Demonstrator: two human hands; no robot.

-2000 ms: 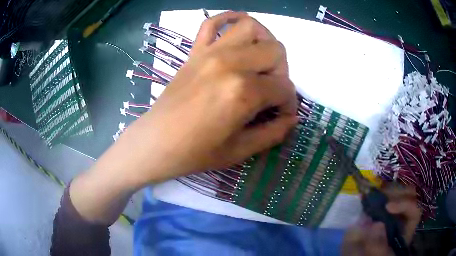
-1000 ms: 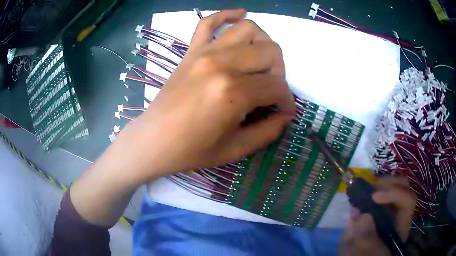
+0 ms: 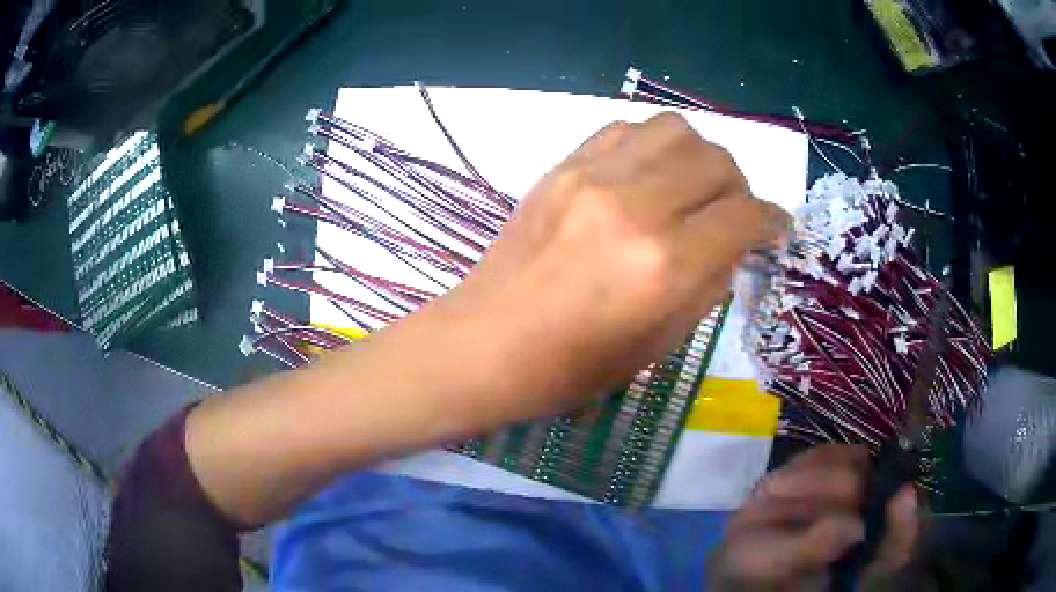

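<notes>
My left hand (image 3: 631, 249) reaches across the green PCB panel (image 3: 608, 451), its fingertips at the left edge of the pile of unsoldered leads (image 3: 857, 330). Its fingers are bent together and blurred; whether they grip a lead cannot be told. My right hand (image 3: 811, 520) is closed around the soldering iron (image 3: 886, 491) at the lower right. The iron's slim barrel points up over the pile's right part, off the panel. Soldered leads (image 3: 405, 191) fan out left from the panel, white plugs outward. My left hand and forearm hide the panel's upper part.
The white board (image 3: 498, 127) lies under the panel, with yellow tape (image 3: 741, 407) at its lower right. A second PCB panel (image 3: 133, 243) lies far left. Loose leads (image 3: 718, 104) lie along the board's top edge. A rod with a yellowish end (image 3: 206, 117) is at top left.
My left hand has moved right from the panel to the pile. The soldering iron has swung away from the panel towards the right. The view has shifted, so board and pile appear further left.
</notes>
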